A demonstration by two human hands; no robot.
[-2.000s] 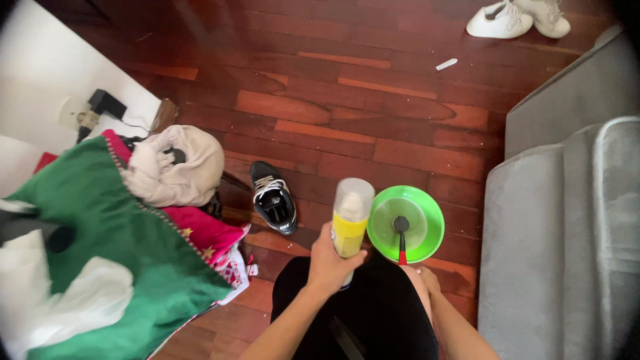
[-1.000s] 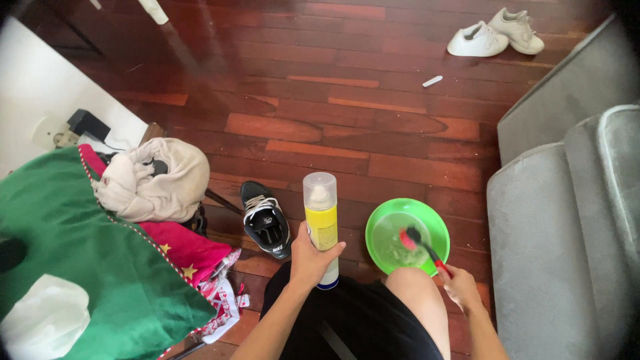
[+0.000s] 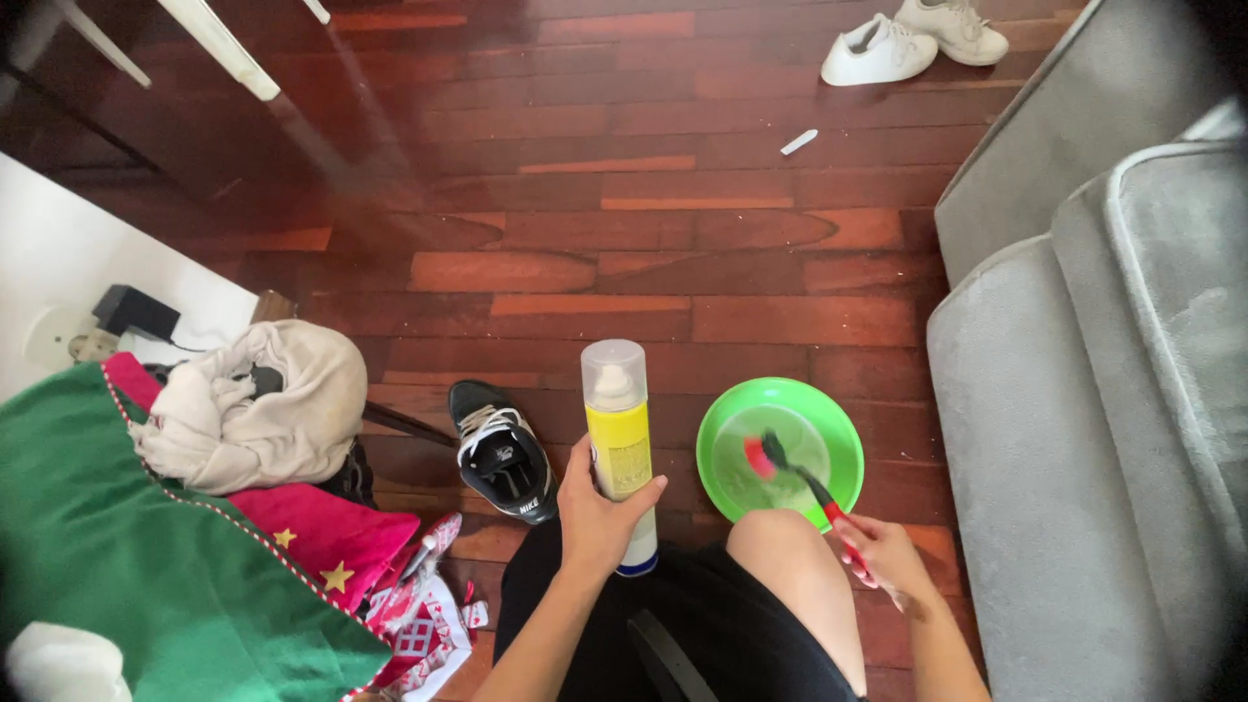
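Observation:
My left hand (image 3: 606, 512) is closed around an upright aerosol can (image 3: 621, 439) with a yellow band and a clear cap over its white nozzle. In my right hand (image 3: 885, 561) is the red and black handle of a brush (image 3: 772, 454); its head, with red bristles, is over a green plastic basin (image 3: 846, 439). Cloudy liquid lies in the basin, which rests on the floor beyond my bare knee. Left of the can, a black Nike sneaker (image 3: 502, 453) with pale laces sits on the floor.
A grey upholstered sofa (image 3: 1053, 409) borders the right side. Green fabric (image 3: 146, 546), a beige cloth (image 3: 263, 400) and red fabric with stars (image 3: 331, 536) are piled at left. White sneakers (image 3: 877, 54) and a small white strip (image 3: 799, 142) lie on the wooden floor (image 3: 585, 234).
My right hand, low by my leg two seconds ago, has come out to the right of the basin holding the brush by its handle. The brush has turned. My left hand still holds the can.

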